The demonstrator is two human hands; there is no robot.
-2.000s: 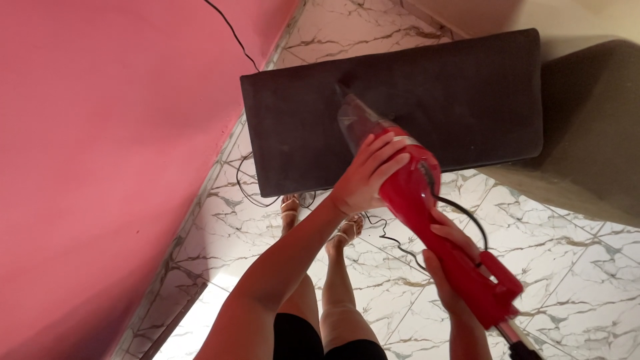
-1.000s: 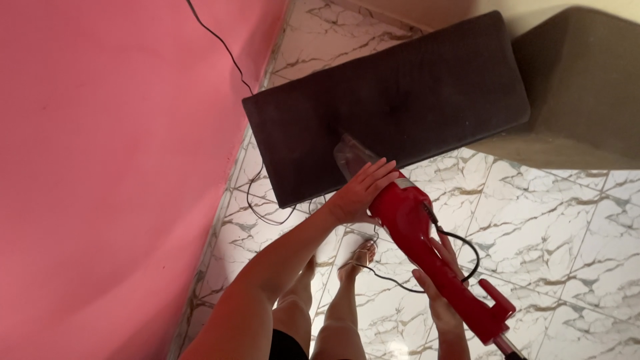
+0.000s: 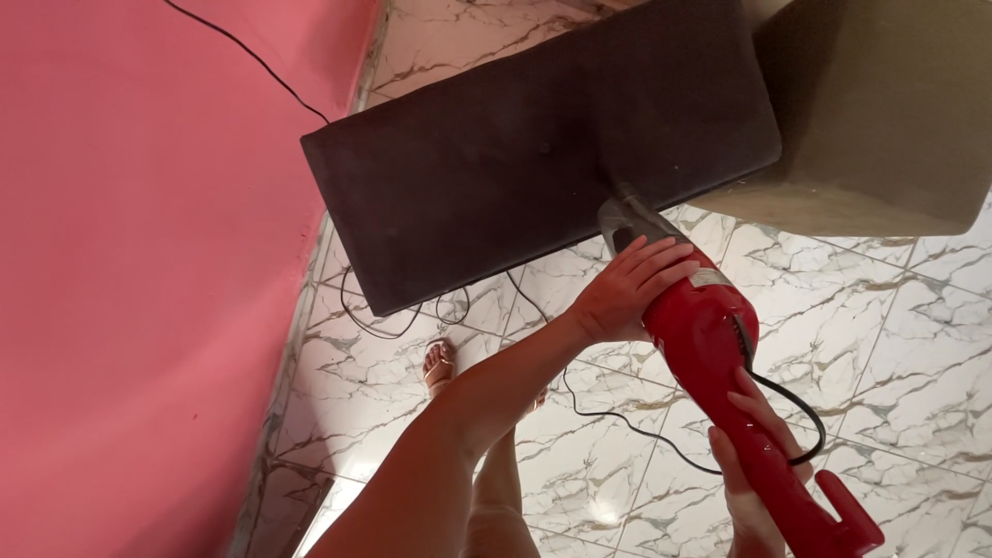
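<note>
A red stick vacuum cleaner (image 3: pixel 701 333) with a clear nozzle slants up from the lower right. Its nozzle tip is at the dark upholstered surface (image 3: pixel 480 170), near the long edge closest to me. My left hand (image 3: pixel 635 291) lies over the front of the red body, fingers spread across it just behind the nozzle. Lower down, my right hand (image 3: pixel 748 457) wraps around the narrow red part from beneath, its palm partly hidden. A black power cord (image 3: pixel 810 418) loops out of the vacuum's side beside that hand.
A pink wall (image 3: pixel 155 271) stands at the left, with a thin black cable (image 3: pixel 256 58) against it. An olive-brown upholstered piece (image 3: pixel 883 132) adjoins the dark one at the right. Loose cord (image 3: pixel 612 415) trails over the marbled tile floor (image 3: pixel 876 356) near my sandalled feet (image 3: pixel 439 363).
Both hands have moved the vacuum's nozzle from around the middle of the dark surface towards its near edge, and further right along it. The grip on the vacuum looks the same.
</note>
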